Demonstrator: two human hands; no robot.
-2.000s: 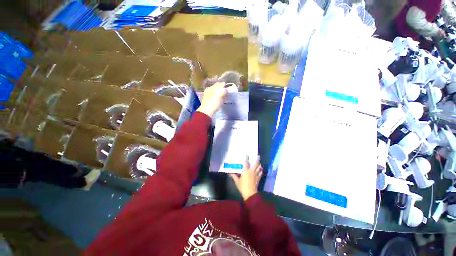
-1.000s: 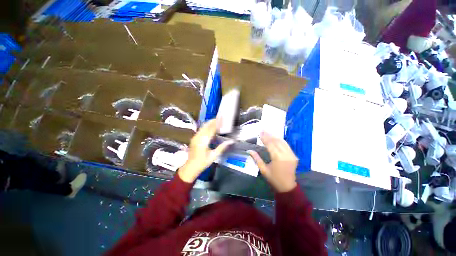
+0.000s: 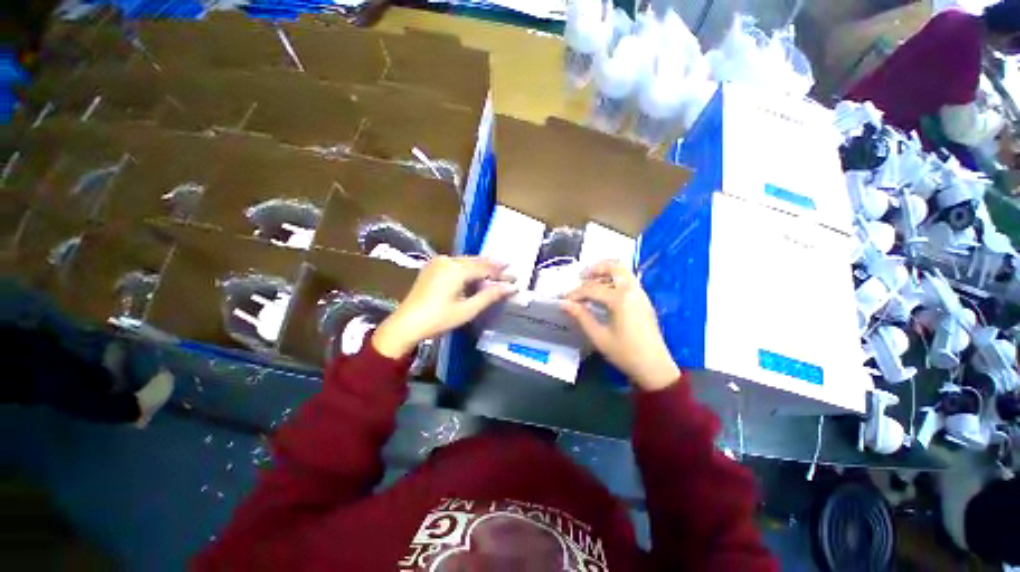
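An open retail box stands in front of me, its brown lid (image 3: 576,168) raised at the back and its side blue. White flaps or inner cartons (image 3: 610,246) lie either side of a cavity with plastic-wrapped contents (image 3: 558,248). My left hand (image 3: 447,299) and my right hand (image 3: 622,324) are at the front of the opening. Their fingertips pinch the edge of a white front flap (image 3: 526,320), one at each side. Below it a white panel with a blue label (image 3: 528,353) shows.
Open boxes (image 3: 224,257) stand in rows at left. Closed blue and white boxes (image 3: 783,302) stand at right. Loose white cameras (image 3: 895,223) are heaped at far right, beside a coworker's sleeve (image 3: 923,73). Bagged units (image 3: 654,56) stand beyond.
The box in front was closed two seconds ago and is now open. Since one second ago, the blurred white piece by my left hand is gone and both hands have moved to the front flap.
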